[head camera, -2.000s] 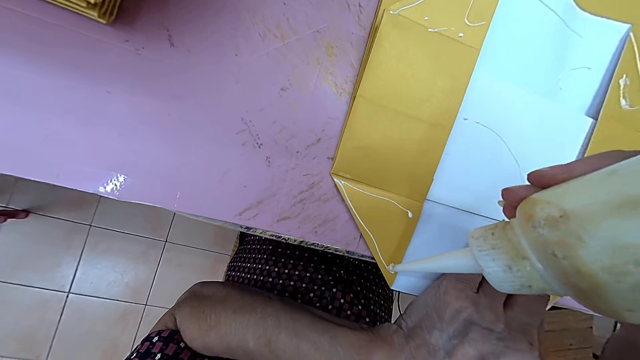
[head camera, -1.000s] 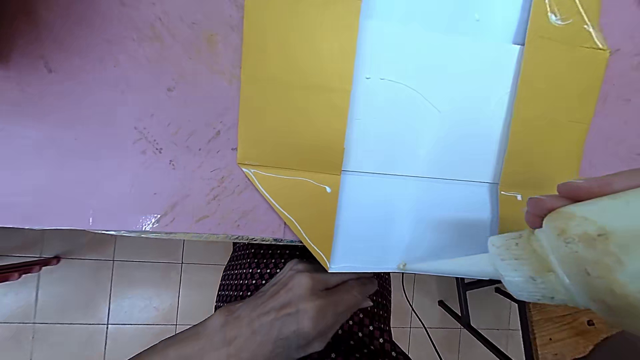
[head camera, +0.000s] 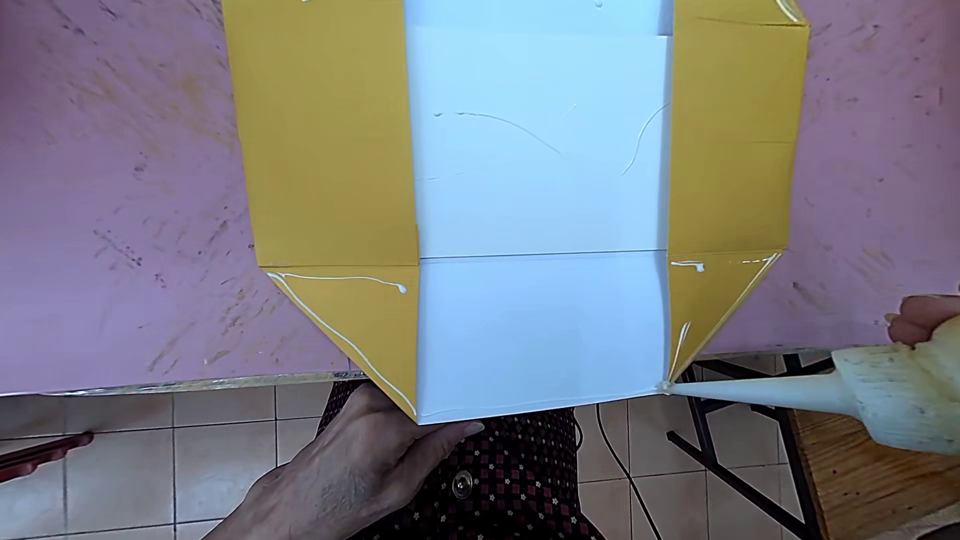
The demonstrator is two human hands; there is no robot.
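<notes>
A folded paper piece (head camera: 540,322), white inside with yellow side flaps, overhangs the near table edge. White glue lines run along both lower yellow corner flaps and the bottom white edge. My left hand (head camera: 360,457) is at the lower left corner, its thumb just below the bottom edge and its fingers partly hidden under the paper. At the right, my right hand (head camera: 922,316), mostly out of view, is closed around a whitish plastic glue bottle (head camera: 900,397). The tip of its long nozzle touches the lower right corner of the paper.
The pink tabletop (head camera: 150,300) bears brown smears and ends just behind my left hand. Below are a tiled floor (head camera: 225,457), a dark metal frame (head camera: 720,465), a brown wooden surface (head camera: 870,465), a thin cable (head camera: 619,465) and a red object (head camera: 45,456).
The nozzle has moved from the lower left flap along the bottom edge to the lower right corner. Glue lines now show along that edge and on the right flap's slanted edge.
</notes>
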